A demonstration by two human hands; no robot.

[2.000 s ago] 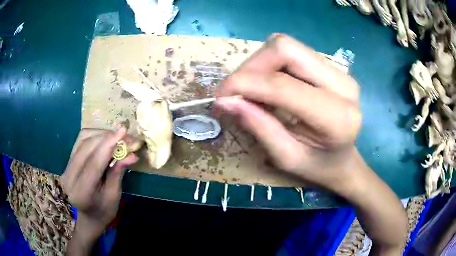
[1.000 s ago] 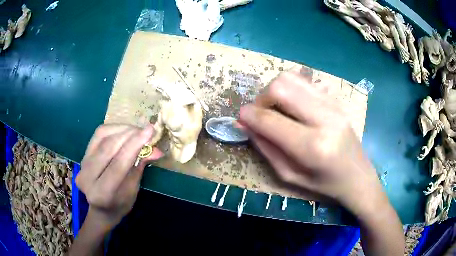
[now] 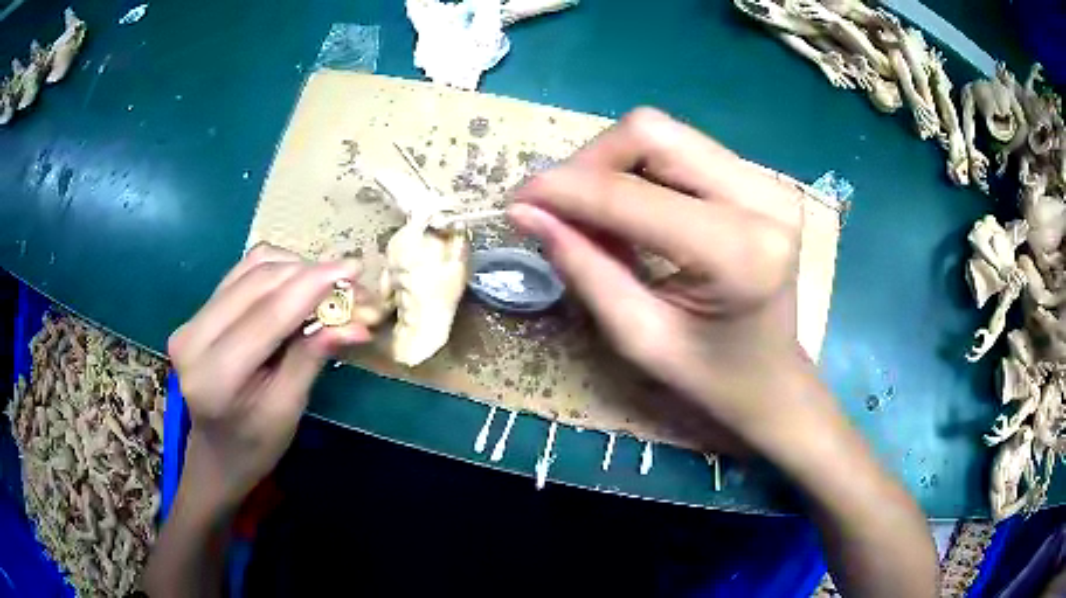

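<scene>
My left hand point(image 3: 271, 339) holds a beige figure torso point(image 3: 423, 286) over the left part of the cardboard, its round yellowish end point(image 3: 336, 307) showing between thumb and fingers. My right hand point(image 3: 684, 251) pinches a thin white swab point(image 3: 473, 216); its left end meets the torso's upper end, and the exact contact is blurred. An oval clear dish point(image 3: 514, 282) with liquid and a whitish patch lies between the torso and my right hand. A slender beige limb point(image 3: 403, 187) extends from the torso's upper end.
The stained cardboard point(image 3: 316, 129) is taped to the green table point(image 3: 164, 199). White swabs point(image 3: 546, 453) line the near edge. A crumpled white tissue point(image 3: 456, 41) lies beyond. Beige limbs point(image 3: 900, 70) and torsos point(image 3: 1035, 257) are heaped right. A crate of beige parts point(image 3: 88, 456) stands lower left.
My right hand has moved from over the dish back left to the torso, with the swab now at its upper end. The torso has turned in my left hand.
</scene>
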